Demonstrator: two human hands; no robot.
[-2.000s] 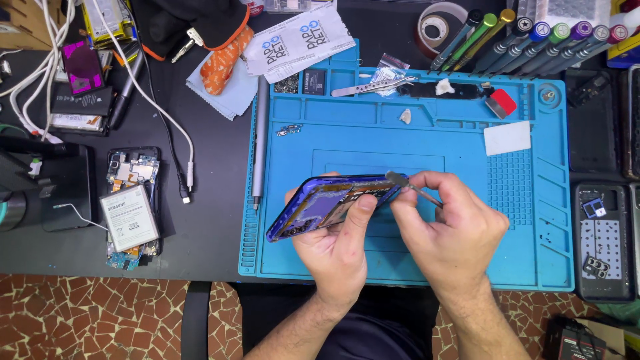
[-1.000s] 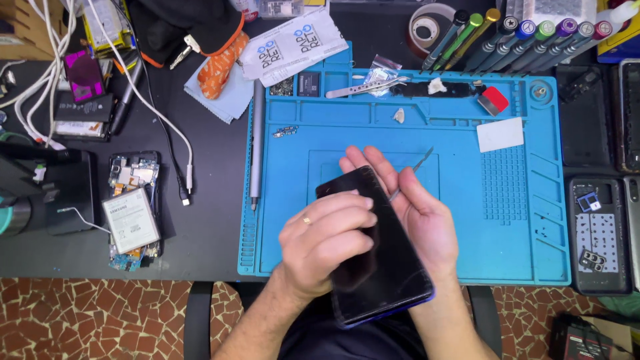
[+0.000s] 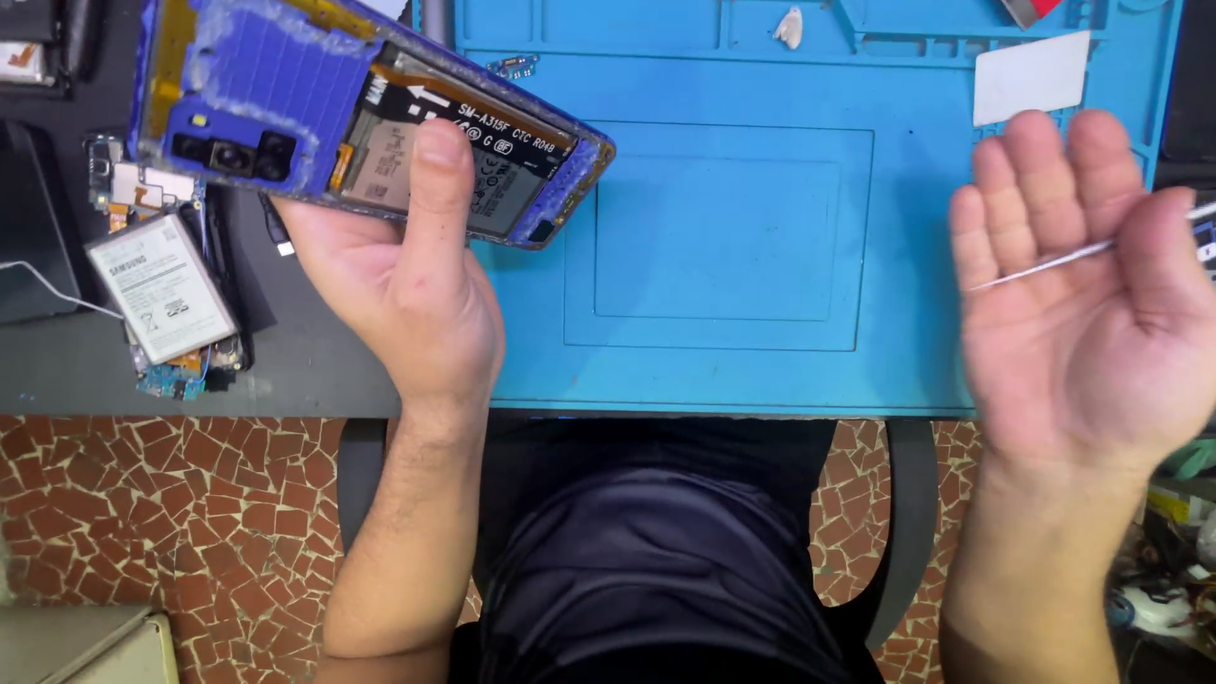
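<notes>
My left hand (image 3: 418, 256) grips a blue smartphone with its back cover off (image 3: 275, 71), the thumb lying on the exposed battery (image 3: 502, 188). Camera lenses (image 3: 233, 155) and adhesive residue show on the phone's rear, which faces up. At the right, my right hand (image 3: 1073, 285) is turned palm up with its fingers extended. A thin metal tool (image 3: 1050, 263) lies across that palm, held under the thumb; its far end runs toward the frame's right edge. The two hands are wide apart, over the blue silicone repair mat (image 3: 722, 375).
A loose Samsung battery (image 3: 161, 288) rests on a disassembled phone (image 3: 147, 185) at the left, beside a thin white cable (image 3: 57, 283). A small circuit board (image 3: 513, 66), a white scrap (image 3: 788, 28) and a white card (image 3: 1031, 78) lie on the mat.
The phone, screen up one second ago, now shows its back, and my left hand has carried it left. My right hand has moved away to the right with the tool. The view has shifted.
</notes>
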